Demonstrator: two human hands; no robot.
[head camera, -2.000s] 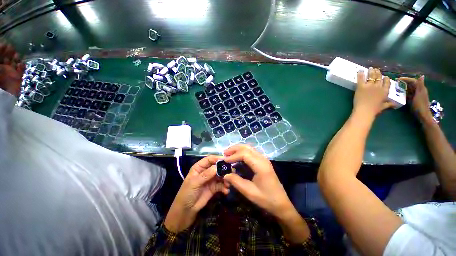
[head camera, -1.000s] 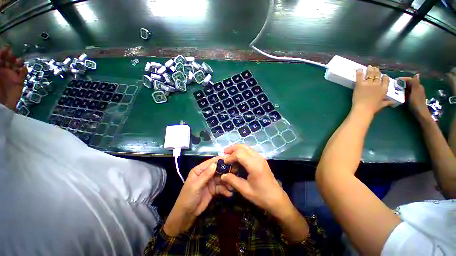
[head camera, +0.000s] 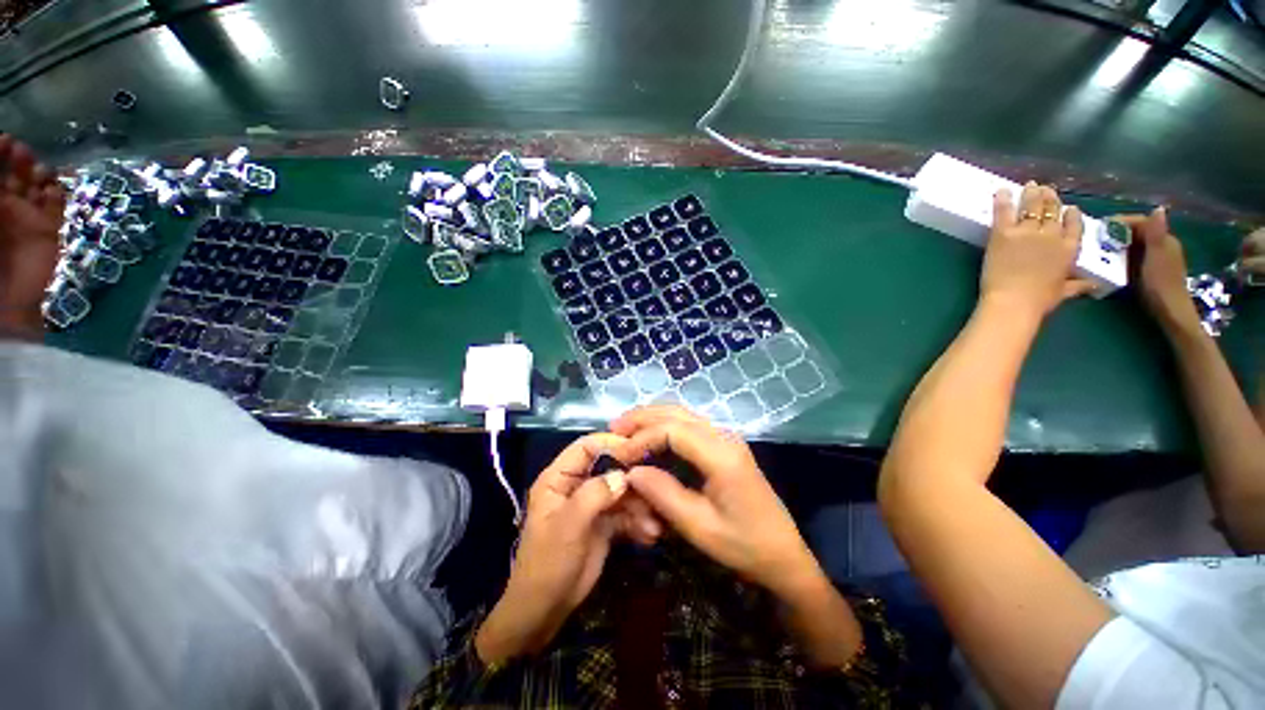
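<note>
My left hand (head camera: 566, 516) and my right hand (head camera: 705, 486) meet below the bench edge, fingertips together around a small unit with a black back cover (head camera: 606, 465). Only a dark sliver of it shows between the fingers; the rest is hidden. In front lies the blister tray (head camera: 760, 393), its far and middle pockets filled with black covers, its near pockets see-through. A pile of unfinished units (head camera: 502, 203) with silver rims and white parts lies behind the tray, to the left.
A white power adapter (head camera: 497, 377) with a cable sits at the bench edge beside dark loose pieces (head camera: 558, 377). Another tray (head camera: 285, 354) and pile (head camera: 95, 239) lie left. A neighbour's hands hold the white power strip (head camera: 953, 203) at right. Neighbours' bodies flank both sides.
My fingers have closed over the unit, so its black face, visible before, is now mostly covered. A unit on the belt behind has shifted slightly left.
</note>
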